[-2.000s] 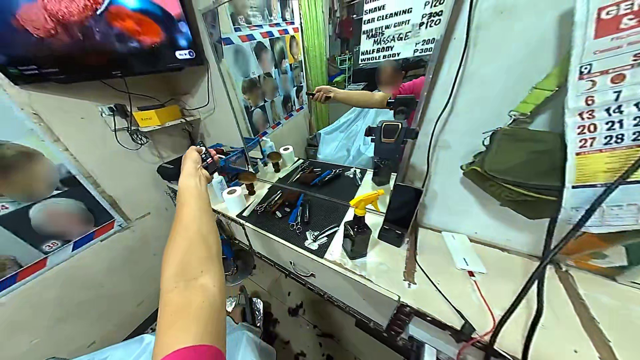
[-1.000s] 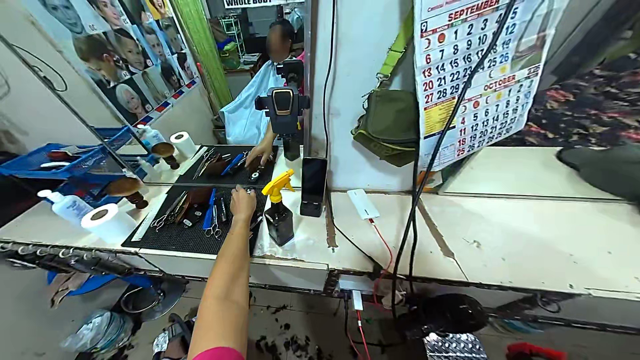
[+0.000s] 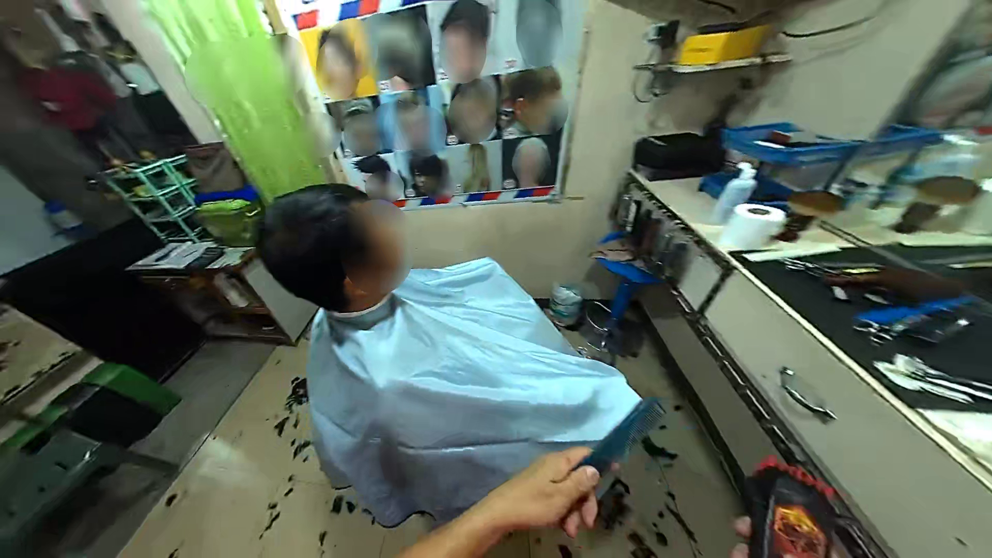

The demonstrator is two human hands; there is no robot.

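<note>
A seated person draped in a light blue barber's cape (image 3: 465,372) is in front of me, head turned toward the right. My left hand (image 3: 546,492) holds a blue comb (image 3: 624,438) by one end, its teeth over the cape's lower right edge. At the bottom right, my right hand (image 3: 742,535) is mostly out of view, its fingers on a black hair clipper (image 3: 794,511) with a red toothed part on top. The clipper is below the drawer handle (image 3: 806,395) and apart from the comb.
On the counter at right are a black mat (image 3: 821,291) with scissors and other tools, a paper roll (image 3: 753,226), a pump bottle (image 3: 735,194) and a blue basket (image 3: 783,147). Hair clippings lie on the floor (image 3: 256,449). A cabinet (image 3: 267,294) and green seat (image 3: 132,387) stand at left.
The view has swung from the counter to the caped person. One second ago a hand was over the black mat; now my hands hold a comb and a clipper away from it.
</note>
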